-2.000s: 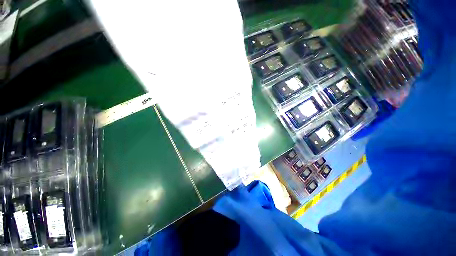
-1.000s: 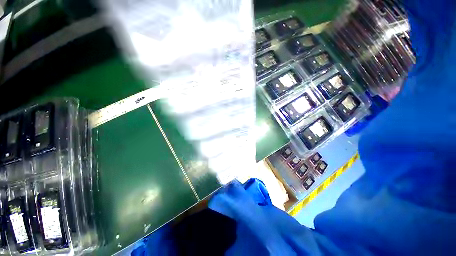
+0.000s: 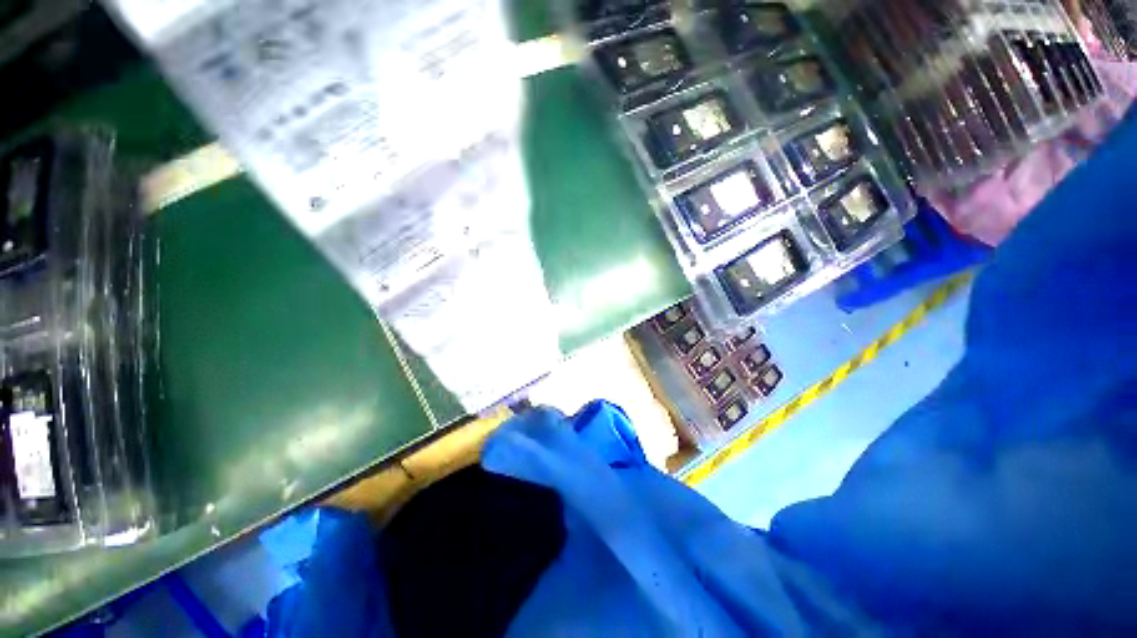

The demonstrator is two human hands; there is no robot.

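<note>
A long white label strip (image 3: 387, 187) with small dark print hangs from the top edge of the picture, close to the camera. Its narrow lower end reaches the bench's front edge by blue fabric. My left hand and my right hand are not visible. A clear blister tray (image 3: 692, 256) at the right holds several black devices (image 3: 723, 203) with pale patches. Another clear tray (image 3: 125, 324), cut off by the left edge, also holds black devices, one with a white label (image 3: 34, 455).
Green bench (image 3: 268, 361) with a whitish tape strip (image 3: 190, 177). Stacked trays (image 3: 954, 94) stand at the upper right beside a person's pink clothing (image 3: 1047, 168). More devices (image 3: 717, 368) lie low past the bench edge, near yellow floor tape (image 3: 829, 374). Blue fabric (image 3: 997, 436) fills the lower right.
The view has shifted, so the bench and trays sit further left and higher. The strip is sharper, its print is readable as lines, and its lower end has moved left and up in the picture.
</note>
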